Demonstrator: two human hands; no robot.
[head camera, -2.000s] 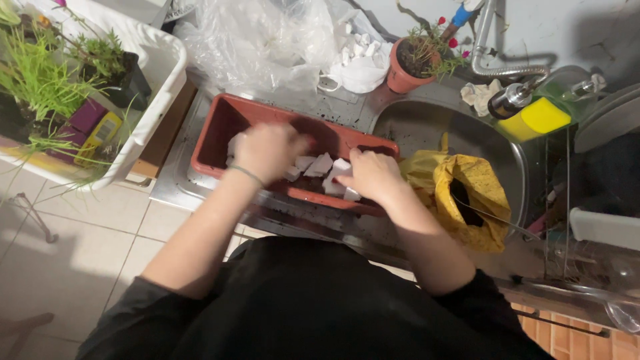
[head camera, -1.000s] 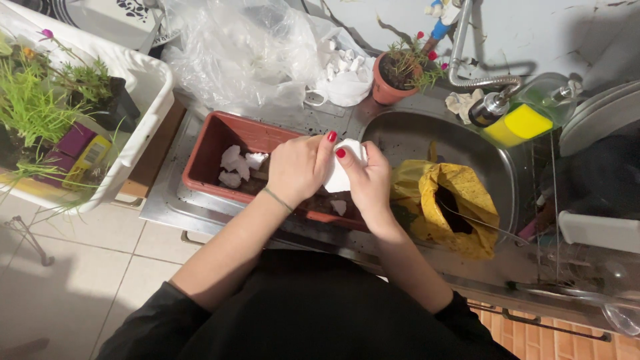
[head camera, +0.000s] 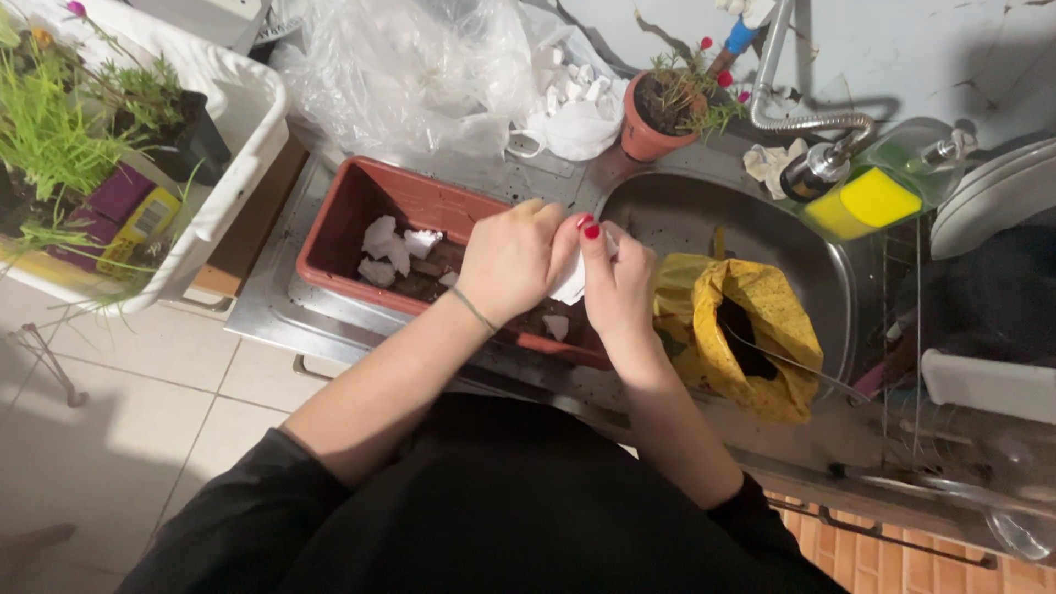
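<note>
Over the right half of a long terracotta-coloured plastic planter, my left hand and my right hand meet, both gripping a white foam-like piece. The fingers hide much of that piece; its exact material is not clear. Several broken white pieces lie on the dark bottom of the planter, mostly toward its left end, and a small one rests below my hands. Behind the planter, a white bag holds more small white chunks.
A yellow bag of dark soil stands in the steel sink. Beyond are a potted flowering plant, crumpled clear plastic, a soap pump bottle and a yellow sponge. A white tub of plants stands left, dishes right.
Two seconds ago my hands were apart, low in the planter. They have come together above it around a white piece, which they still grip.
</note>
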